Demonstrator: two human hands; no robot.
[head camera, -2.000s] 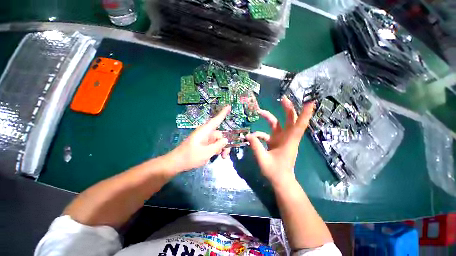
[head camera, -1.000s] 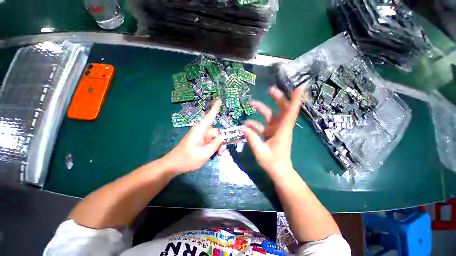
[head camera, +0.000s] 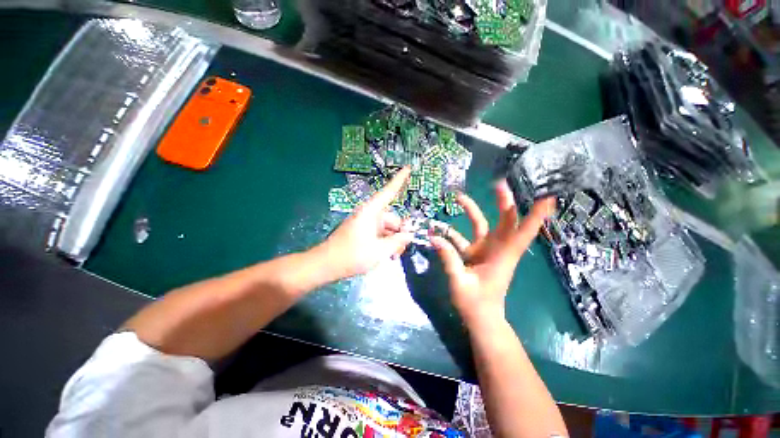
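Note:
A small circuit board (head camera: 421, 233), silvery on the side that shows, is held level between my two hands at the near edge of the loose board pile. My left hand (head camera: 363, 239) grips its left end between thumb and fingers, with the index finger pointing out over the pile. My right hand (head camera: 486, 257) has thumb and a bent finger at its right end, the other fingers spread. The loose board pile (head camera: 410, 158), mostly green, lies just beyond my hands. A small clear film piece (head camera: 420, 262) shows just below the board.
A clear tray of jumbled boards (head camera: 637, 278) lies right. A tall tray stack (head camera: 410, 68) stands beyond the pile, a second dark stack (head camera: 680, 111) far right. An orange phone (head camera: 205, 122), plastic scrap (head camera: 141, 229) and silvery sheet stack (head camera: 81, 111) are left. A clear bottle (head camera: 257, 12) stands at the back.
The camera view has tilted and shifted, so the bench items appear moved. Both hands stay together at the board, whose angle has changed slightly.

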